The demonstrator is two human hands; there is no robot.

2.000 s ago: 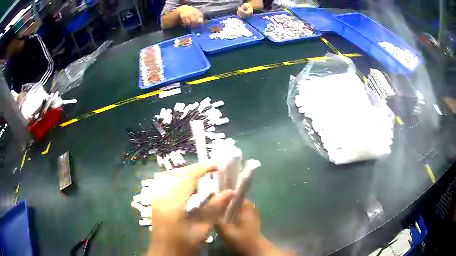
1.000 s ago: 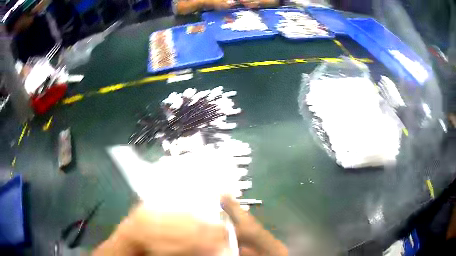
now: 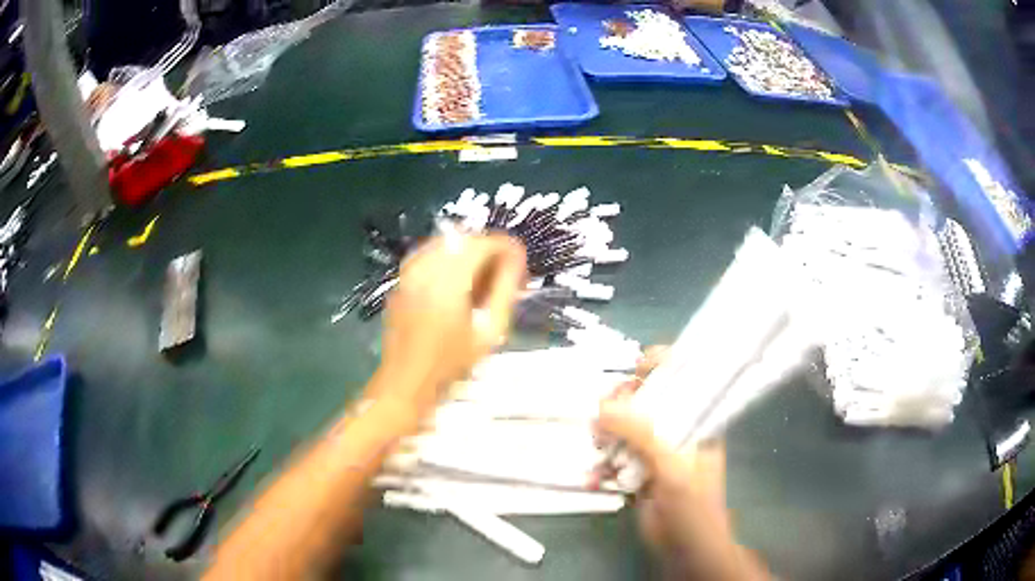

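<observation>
My left hand (image 3: 448, 297) is over the pile of dark inner assemblies with white ends (image 3: 550, 241). Its fingers are bent and blurred, and a small white piece shows at the fingertips; whether they grip it I cannot tell. My right hand (image 3: 670, 460) is shut on a fanned bunch of white plastic tubes (image 3: 726, 340) that points up and to the right. A row of white tubes (image 3: 511, 414) lies on the green mat between my hands, glaring into one patch. One tube (image 3: 496, 533) lies slanted at its near edge.
A clear bag of white parts (image 3: 891, 318) lies at right. Blue trays (image 3: 528, 91) with small parts stand along the far side. A red container (image 3: 153, 168), a grey metal bar (image 3: 181, 301), pliers (image 3: 204, 502) and a blue tray (image 3: 32, 443) are at left.
The view has shifted. My left hand has moved away from the tubes to the far pile. My right hand now holds the bunch alone, to the right of the row.
</observation>
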